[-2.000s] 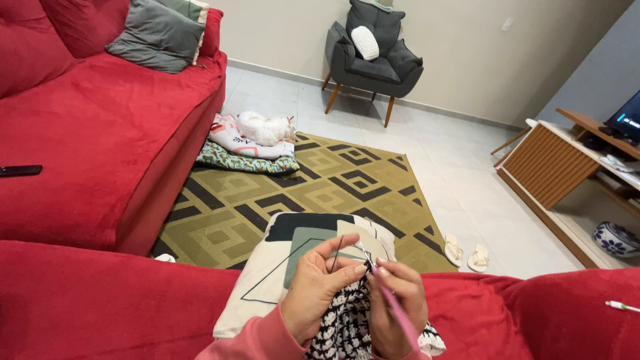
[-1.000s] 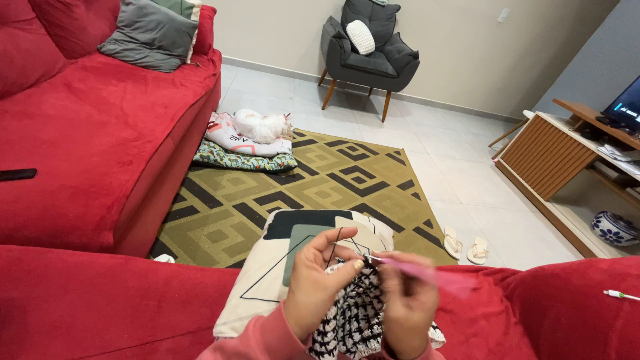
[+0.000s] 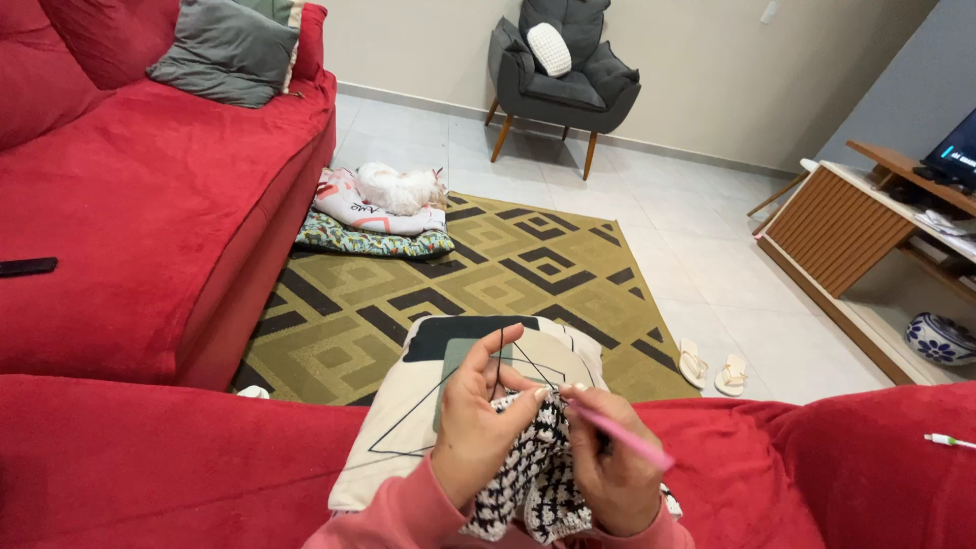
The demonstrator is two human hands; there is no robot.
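Observation:
My left hand (image 3: 476,419) pinches the top edge of a black and white crocheted piece (image 3: 526,473), with dark yarn (image 3: 500,358) looped over its raised index finger. In my right hand (image 3: 621,457) is a crochet hook with a pink handle (image 3: 621,433), its tip at the edge of the piece close to my left thumb. From the raised finger a strand runs down to the hook. The crocheted fabric hangs below both hands, over a cushion with a geometric print (image 3: 381,473). Part of the fabric is hidden behind my hands.
Red sofa sections (image 3: 191,465) lie on both sides, with a black phone or remote (image 3: 29,267) at far left. Beyond are a patterned rug (image 3: 488,282), a white furry animal (image 3: 396,187) on folded bedding, sandals (image 3: 692,364), a grey armchair (image 3: 564,91) and a wooden TV stand (image 3: 839,236).
The hook's outer end has swung downward from its flatter angle a second ago. My left hand still holds the piece with its index finger raised.

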